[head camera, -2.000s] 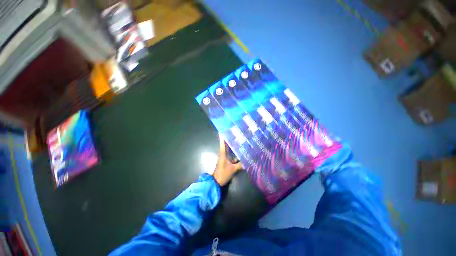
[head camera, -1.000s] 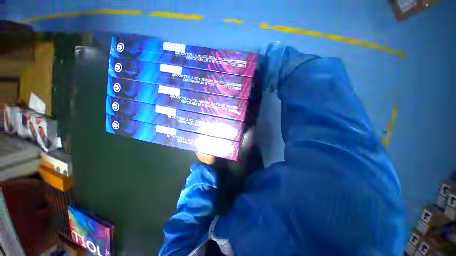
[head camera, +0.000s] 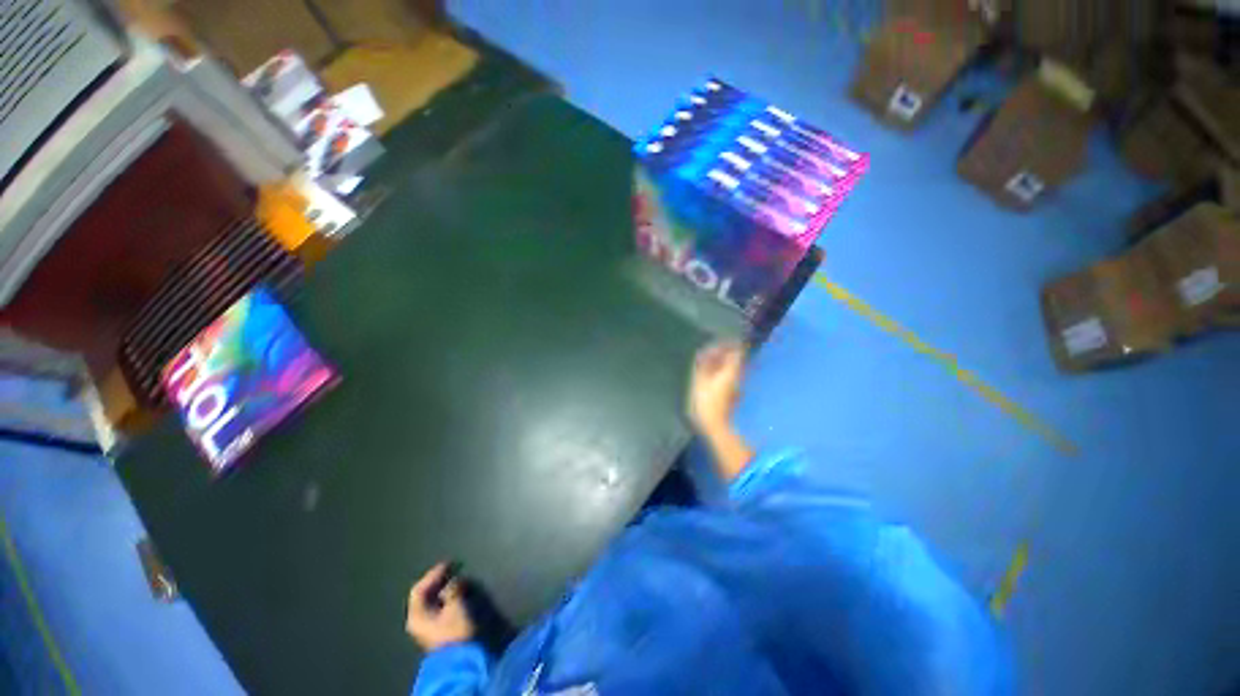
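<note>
A stack of retail boxes (head camera: 741, 190) stands on the green-topped table (head camera: 476, 272) at its right edge, with striped blue-to-pink spines facing up and a lettered face towards me. My right hand (head camera: 717, 388) is just below the stack, apart from it, blurred, and its finger pose is unclear. My left hand (head camera: 438, 612) is low over the near part of the table with curled fingers. A dark spot shows between them, and I cannot tell if it is an object. Another retail box (head camera: 245, 381) lies face up at the table's left side.
A pale machine with a reddish-brown curtain (head camera: 177, 204) and rollers (head camera: 204, 292) is at the left. An orange-yellow box (head camera: 288, 218) and white printed packages (head camera: 333, 143) lie beside it. Brown cartons (head camera: 1034, 143) stand on the blue floor at the upper right.
The stack, earlier between both my hands, now stands released at the table's right edge. Both hands have come away from it, the left one far down and left.
</note>
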